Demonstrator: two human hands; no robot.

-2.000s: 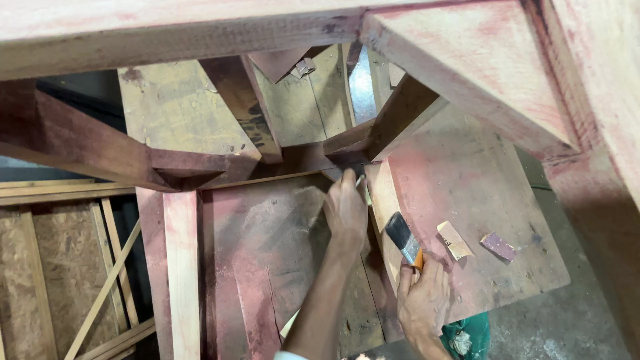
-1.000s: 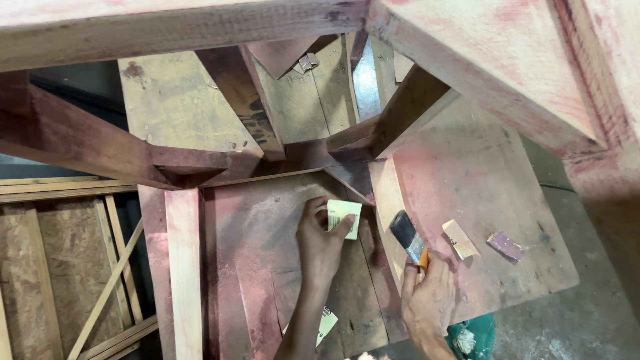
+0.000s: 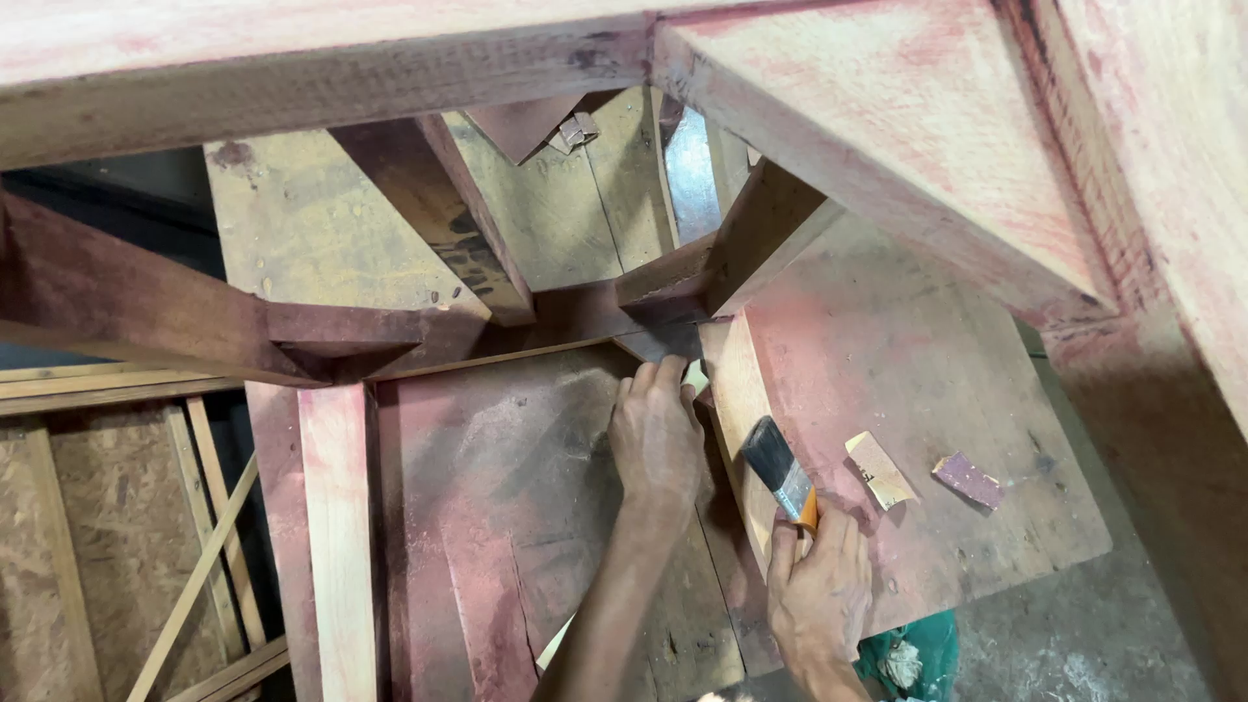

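My left hand (image 3: 658,434) is at the inner side of a pale wooden leg (image 3: 736,400) of the frame, near its joint with the dark crosspiece (image 3: 575,317). Its fingers pinch a small yellowish piece of sandpaper (image 3: 695,378), mostly hidden by the hand. In my right hand (image 3: 824,575) is a paintbrush (image 3: 780,468) with dark bristles, a metal ferrule and an orange handle, its bristles pointing up and left beside the same leg. Two worn sandpaper pieces, one yellowish (image 3: 879,471) and one purplish (image 3: 967,480), lie on the board to the right of the brush.
A thick wooden rail (image 3: 322,88) and a corner brace (image 3: 877,175) cross above my hands. Another pale leg (image 3: 336,546) stands at the left. Beneath is a stained wooden board (image 3: 985,390); a green cloth-like thing (image 3: 912,658) lies below its edge. Slatted wooden panels (image 3: 107,536) are at lower left.
A second ago my left hand held the yellowish piece in open view, lower and to the left; it has moved up to the leg. My right hand and the brush have stayed about where they were.
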